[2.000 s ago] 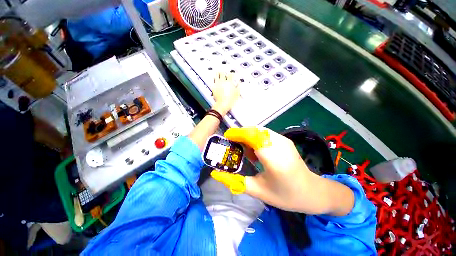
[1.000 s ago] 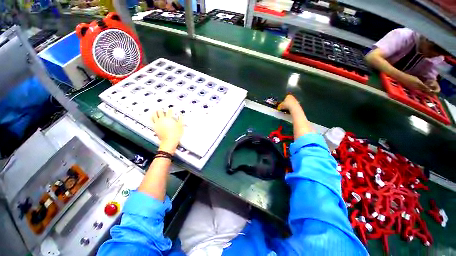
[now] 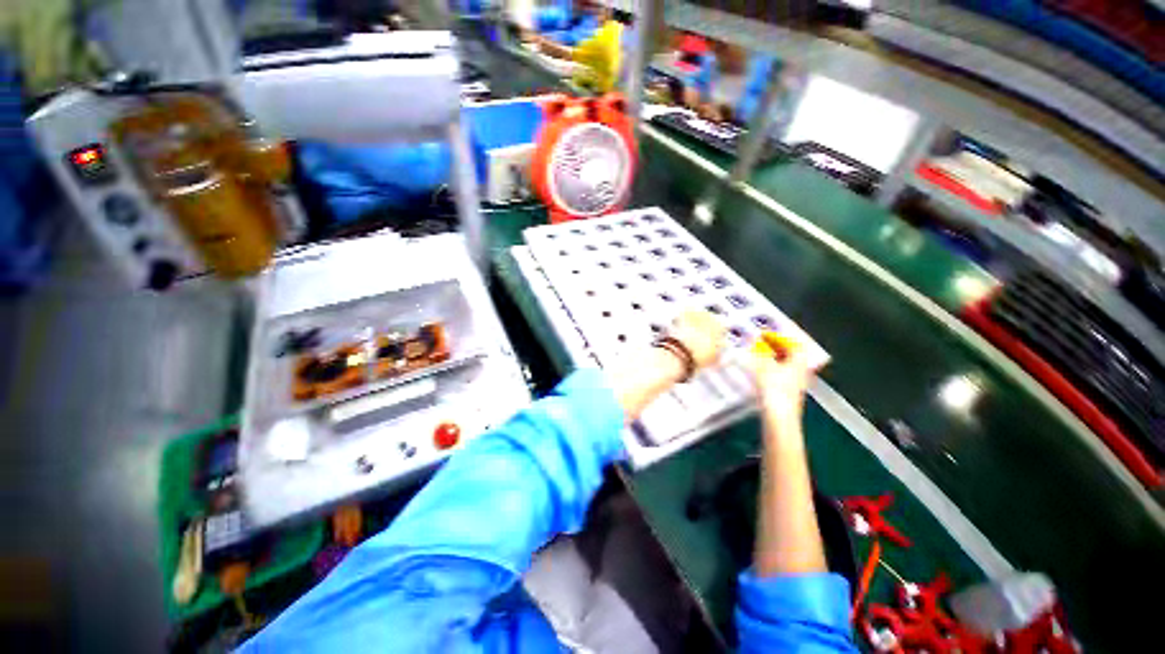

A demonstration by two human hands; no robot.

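A white parts tray [image 3: 601,275] with rows of square dark-centred pockets lies stacked on another on the green bench. My left hand [image 3: 696,335] is over the tray's right part, a dark band at its wrist. Its fingers are blurred, and I cannot tell whether it holds anything. My right hand [image 3: 777,364], with yellow finger cots, is at the tray's right edge beside my left hand. Its fingertips are close together. Blur hides whether something is between them.
At left is a light grey machine deck [image 3: 383,447] with orange-brown fixtures [image 3: 330,368], a red button [image 3: 446,436] and an amber cylinder head [image 3: 205,192]. A red-orange fan [image 3: 589,166] stands behind the tray. Red clamps [image 3: 913,611] lie at lower right, beside the dark green conveyor [image 3: 882,300].
My view has turned left. My right hand has come back from the conveyor edge to the tray. My left hand has moved across the tray towards its right side.
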